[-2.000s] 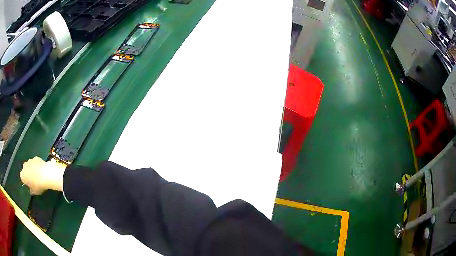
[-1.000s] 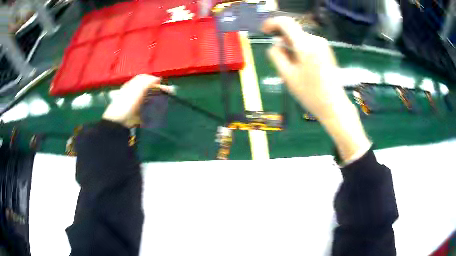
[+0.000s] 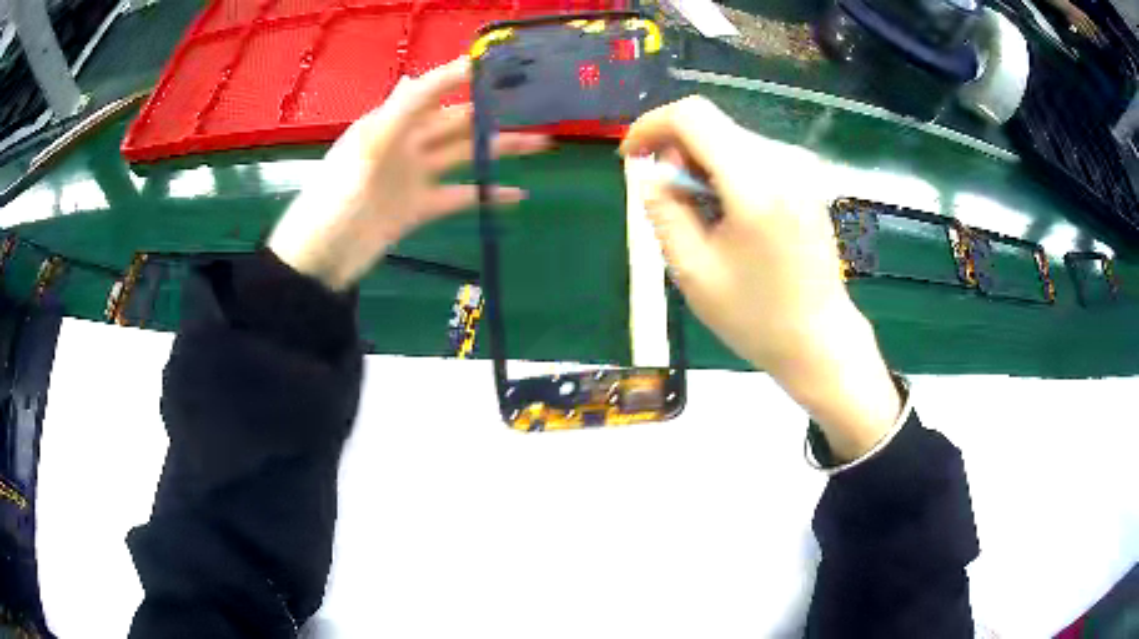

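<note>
A phone middle frame (image 3: 568, 78) is held raised in front of me, its dark plate end with red spots away from me and its orange-gold end near the white sheet. My right hand (image 3: 762, 237) grips its right rail; a small pale blue thing, perhaps tweezers, shows between the fingers. My left hand (image 3: 381, 181) is at the left rail, fingers spread and blurred, the tips showing across the frame's open window; contact with the rail cannot be told. Another frame lies behind it on the green surface, its gold end (image 3: 466, 320) visible.
The red compartment tray (image 3: 287, 81) is at the back left. More frames (image 3: 912, 243) lie in a row on the green surface (image 3: 749, 325), right and left. The white sheet (image 3: 575, 524) is nearest me. A round dark-rimmed object (image 3: 906, 38) and black trays (image 3: 1074, 137) are at the upper right.
The view has swung from the long row back to the red tray. A second ago my left hand was at another dark part; now its fingers are spread beside the frame, which appears closer and larger.
</note>
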